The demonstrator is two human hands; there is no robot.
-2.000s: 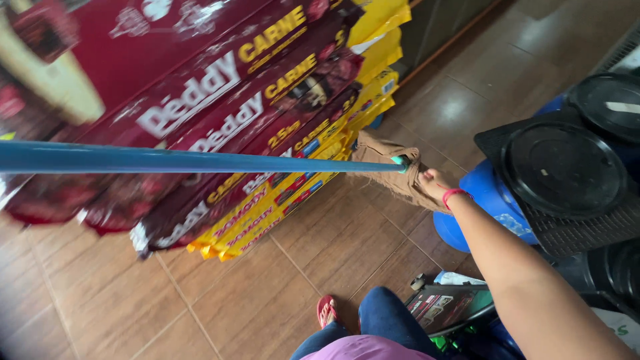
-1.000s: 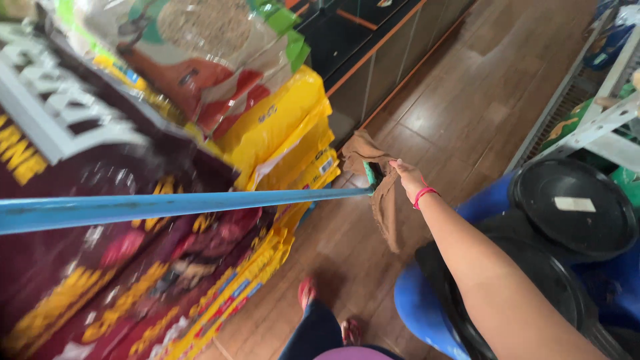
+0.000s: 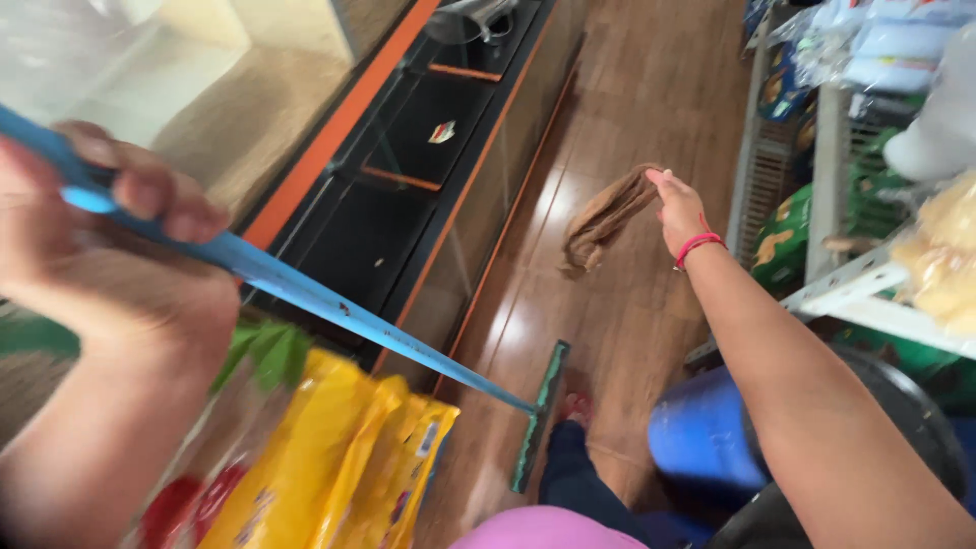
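Note:
My left hand (image 3: 130,221) is closed around the blue pole (image 3: 343,309) of a floor squeegee, at the left of the view. The pole slants down to the green squeegee head (image 3: 540,415), which is at the wood-look floor beside my foot. Nothing covers the head. My right hand (image 3: 681,210) pinches one end of a brown cloth (image 3: 610,217) between its fingers. The cloth hangs in a long bunched fold over the aisle, apart from the squeegee.
Black bins with orange edging (image 3: 396,229) line the left of the aisle. Yellow bags (image 3: 328,457) are stacked at the lower left. A light metal shelf rack (image 3: 827,183) with bagged goods and a blue barrel (image 3: 705,435) stand on the right.
The cloth was around the squeegee head in the earlier frames; it is now off it, held out in my right hand. My left hand has come into view. The view has shifted along the aisle.

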